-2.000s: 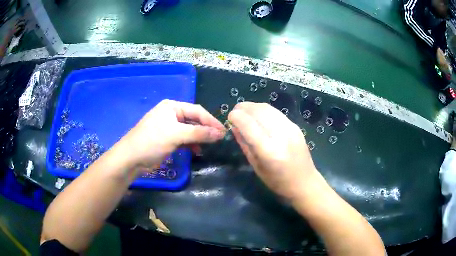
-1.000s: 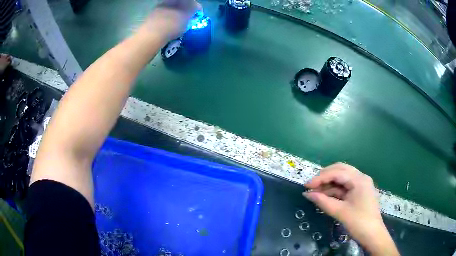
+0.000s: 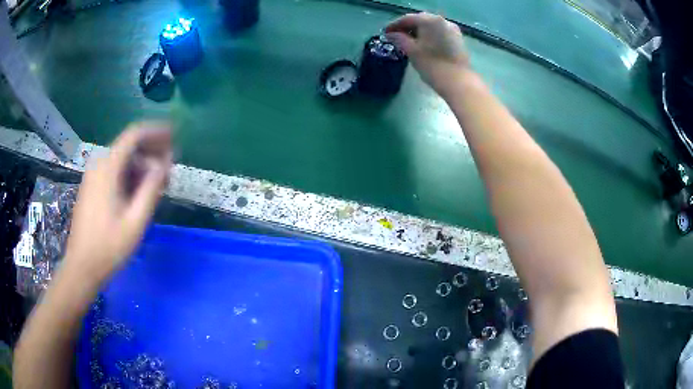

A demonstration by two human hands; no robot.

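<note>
My right hand [image 3: 431,44] is stretched out over the green belt, its fingertips at the open top of a black cylindrical housing [image 3: 382,67]. Whether a ring is between the fingertips is too small to tell. A round cap [image 3: 339,79] lies against the left of this housing. My left hand [image 3: 135,178] is blurred, above the metal edge rail and the tray's back left corner, fingers curled and thumb apart, with nothing visible in it. Another housing [image 3: 181,47] at the upper left glows blue, with its cap [image 3: 153,74] beside it.
A blue tray [image 3: 331,304] holds tangled rings [image 3: 137,372] at lower left. Single rings [image 3: 419,319] lie on the dark mat to its right. A plastic bag [image 3: 34,251] is left of the tray. The pale rail [image 3: 304,210] divides mat and belt. Another person's dark sleeve is at upper right.
My left hand has come back from the glowing housing to above the rail. My right hand has moved from the rail out to the nearer housing. The housings appear further left.
</note>
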